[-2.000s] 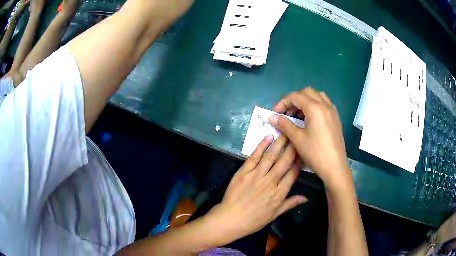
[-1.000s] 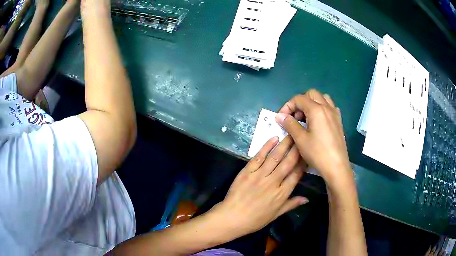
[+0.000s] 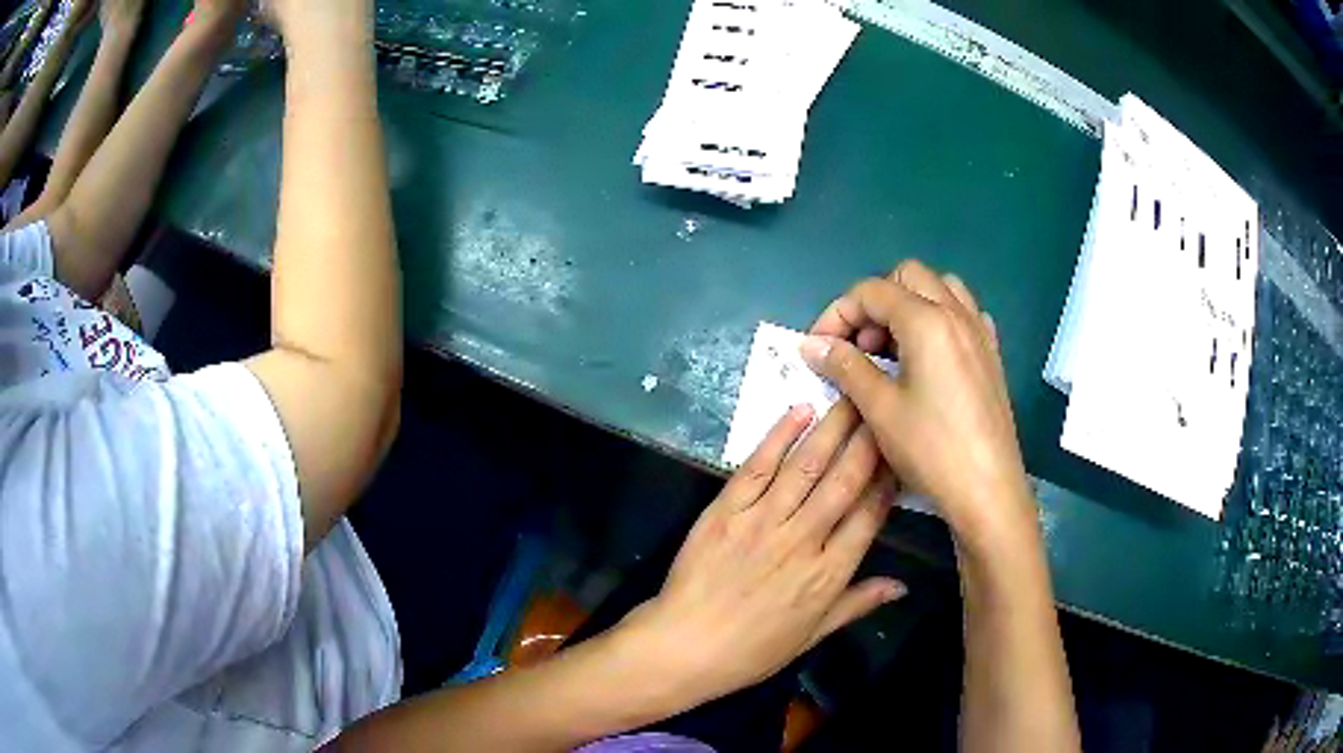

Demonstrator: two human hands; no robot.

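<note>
A small white folded sheet point(image 3: 765, 386) lies at the front edge of the green bench, mostly hidden under my hands. My left hand point(image 3: 784, 537) lies flat on it, palm down, fingers slightly spread, thumb out to the right. My right hand point(image 3: 928, 386) is curled over the sheet's upper right part, its thumb and fingertips on the paper beside my left fingers. The right part of the sheet is hidden; a sliver of white shows below my right wrist.
A pile of narrow printed leaflets point(image 3: 739, 111) lies at the back centre. A thick stack of larger printed sheets point(image 3: 1164, 316) lies at the right, beside clear plastic trays point(image 3: 1296, 456). A neighbour's bare arm point(image 3: 336, 221) reaches over the bench at left, near another clear tray point(image 3: 442, 66).
The neighbour's arm has swung up and away to the left, uncovering the left tray. My hands and the folded sheet keep nearly the same pose; the view has shifted slightly.
</note>
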